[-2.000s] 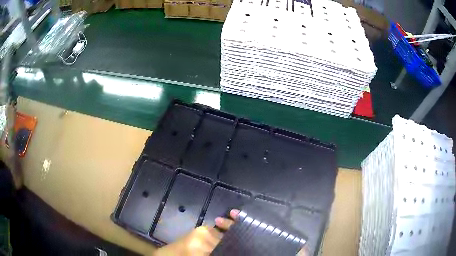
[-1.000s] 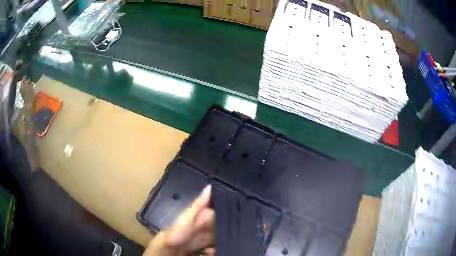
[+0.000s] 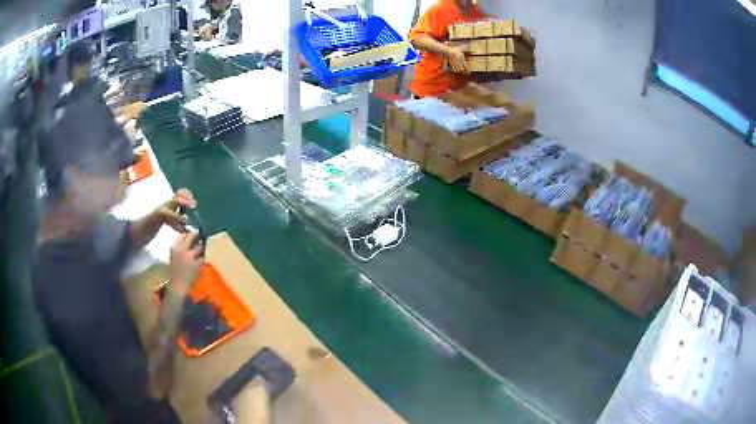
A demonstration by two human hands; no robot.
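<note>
A black rounded rectangular piece [image 3: 276, 369], like a phone frame, lies tilted low on the tan board at the lower left. A blurred hand [image 3: 254, 402], which looks like my left hand, reaches up from the bottom edge over its middle. The fingers are too blurred to show a grip. My right hand is out of the picture. An orange bin [image 3: 240, 310] holding small black parts [image 3: 204, 325] stands on the board just beyond the piece.
A seated person [image 3: 91, 257] works at the left, both hands raised by the bin. The green belt [image 3: 431, 281] carries clear plastic trays [image 3: 356, 182] with white cable, by a post with a blue basket [image 3: 356, 50]. Open boxes [image 3: 609, 261], a white tray stack [image 3: 663, 373] and an orange-clad person [image 3: 435, 41] holding cartons show beyond.
The view has swung left and up. The large black tray and my hand over it have left the picture; the neighbour, bin and boxes now show. A hand is now over a black piece.
</note>
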